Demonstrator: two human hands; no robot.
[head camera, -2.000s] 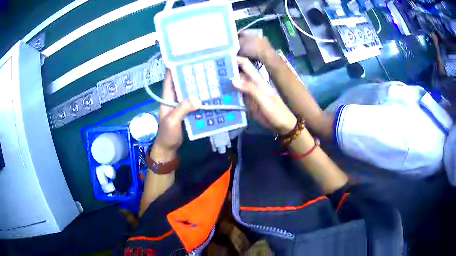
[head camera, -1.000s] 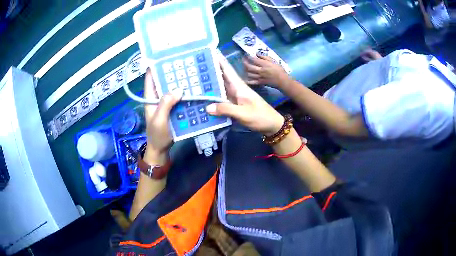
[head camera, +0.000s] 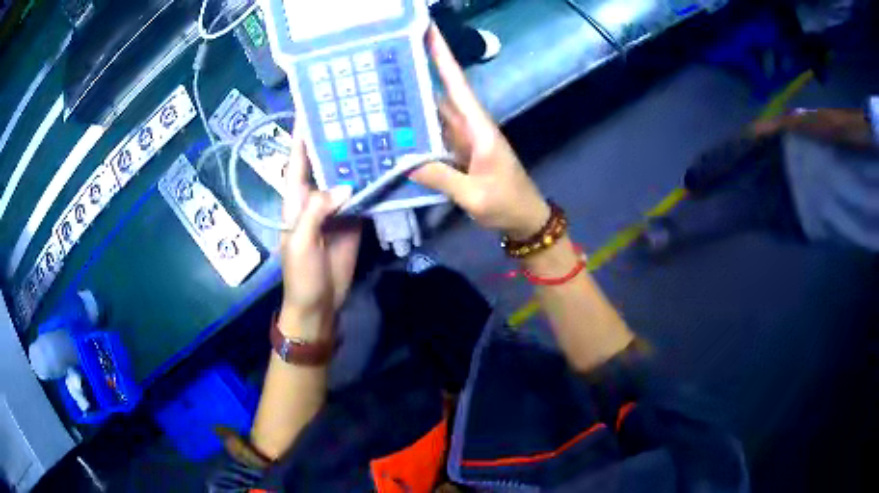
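The teach pendant (head camera: 357, 96) is held upright in front of me, its pale screen cut off by the top edge. My left hand (head camera: 313, 250) grips its lower left side, thumb near the bottom keys. My right hand (head camera: 487, 178) holds its right side, thumb at the lower right corner. The grey pendant cable (head camera: 253, 197) loops out at the left and crosses the lowest keys. A small grey connector (head camera: 395, 229) sticks out under the pendant. My fingers behind the pendant are hidden.
Strip plates with ringed circles (head camera: 207, 220) lie on the green bench (head camera: 154, 279). A blue parts bin (head camera: 106, 371) stands at lower left, beside a pale machine housing (head camera: 29, 404). A person's arm (head camera: 819, 123) shows at the right, above the grey floor with a yellow line (head camera: 665, 204).
The view has turned: the bin has shifted down-left and the floor now shows at the right. The neighbour in the white shirt is gone from beside me. Both hands still hold the pendant.
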